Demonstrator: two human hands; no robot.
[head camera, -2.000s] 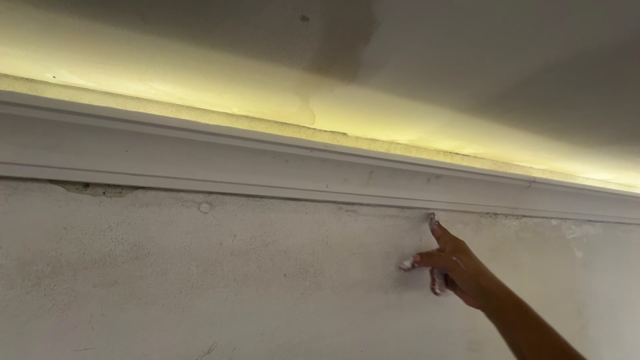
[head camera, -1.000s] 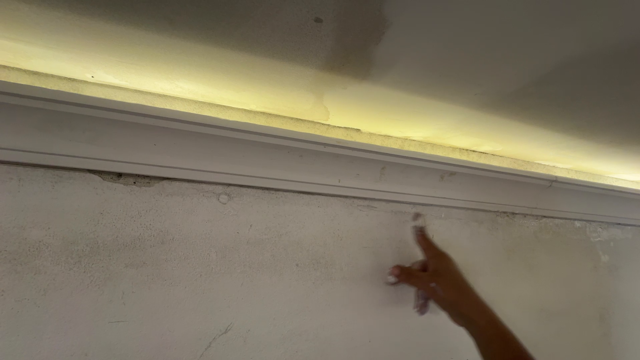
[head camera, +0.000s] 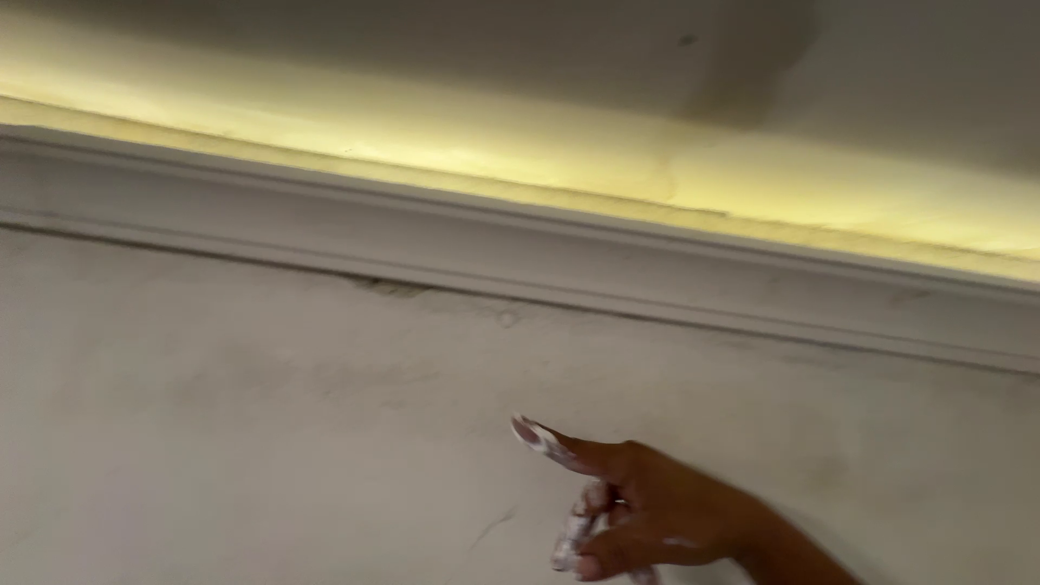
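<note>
My right hand (head camera: 658, 512) enters from the lower right with one finger stretched out toward the upper left. The other fingers are bent below it, and no tool shows in the hand. White paste coats several fingertips. The outstretched fingertip is below the moulding, over the plain wall (head camera: 244, 406); whether it touches the wall cannot be told. Above runs a white cornice moulding (head camera: 569, 252), with a dark seam along its lower edge. A rough, chipped spot (head camera: 394, 287) sits just under that seam, left of the hand. My left hand is out of view.
Yellow light glows along the upper ledge (head camera: 487, 180) of the cornice. The grey ceiling (head camera: 487, 41) above bears a brown stain (head camera: 751, 73). A small round mark (head camera: 508, 318) lies on the wall under the seam, and a thin scratch (head camera: 494, 526) is lower down.
My right hand has come down from the seam under the cornice, where its fingertip was earlier. The outstretched finger now points more to the left. The view has shifted left along the wall.
</note>
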